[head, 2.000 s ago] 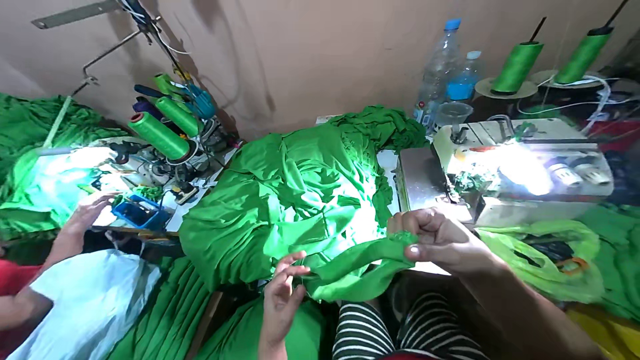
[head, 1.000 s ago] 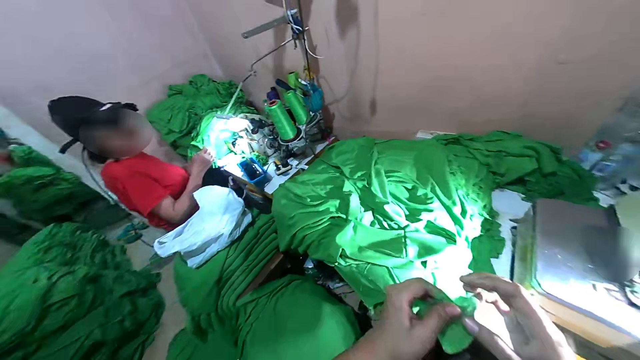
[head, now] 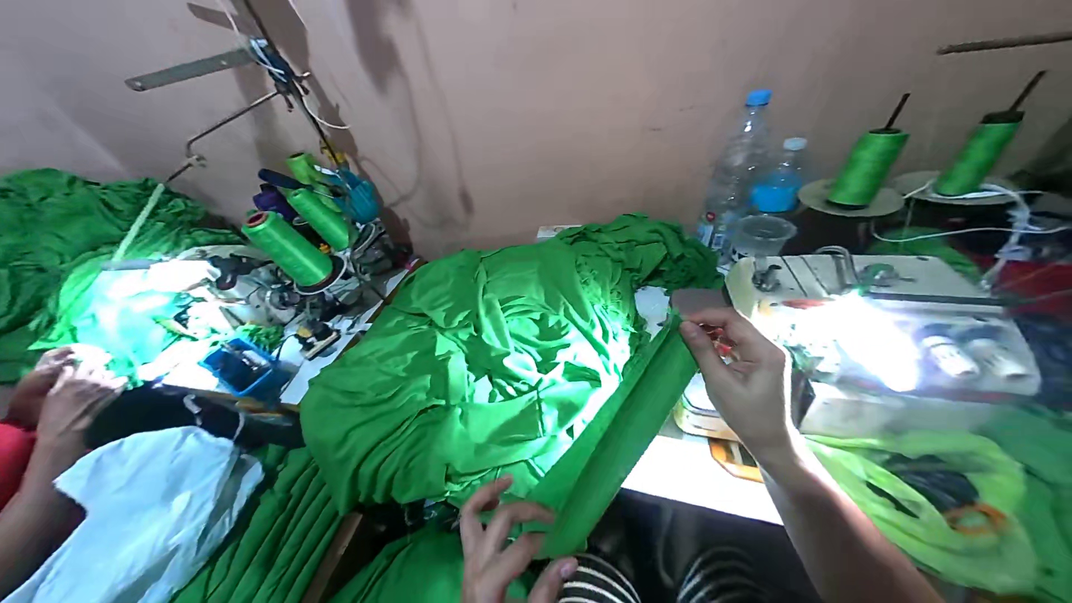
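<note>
A folded strip of green fabric [head: 624, 431] stretches diagonally between my two hands. At its upper end, my right hand [head: 741, 368] pinches it between thumb and fingers, in front of a sewing machine [head: 879, 335]. My left hand [head: 511, 544] is at the lower end, its fingers spread around the strip's edge; how firmly it grips there is unclear. Behind the strip lies a large heap of green fabric [head: 469, 343] on the table, brightly lit on its right side.
Green thread cones [head: 871, 167] and plastic bottles [head: 741, 159] stand at the back right. A yellow-green plastic bag [head: 930, 502] lies at the right. On the left, a co-worker's hands [head: 71, 385] are near another machine, a blue container [head: 247, 368] and a thread cone [head: 289, 251].
My hands, close together on bunched fabric one second ago, are now apart with the strip extended between them. The view has swung back right from the co-worker.
</note>
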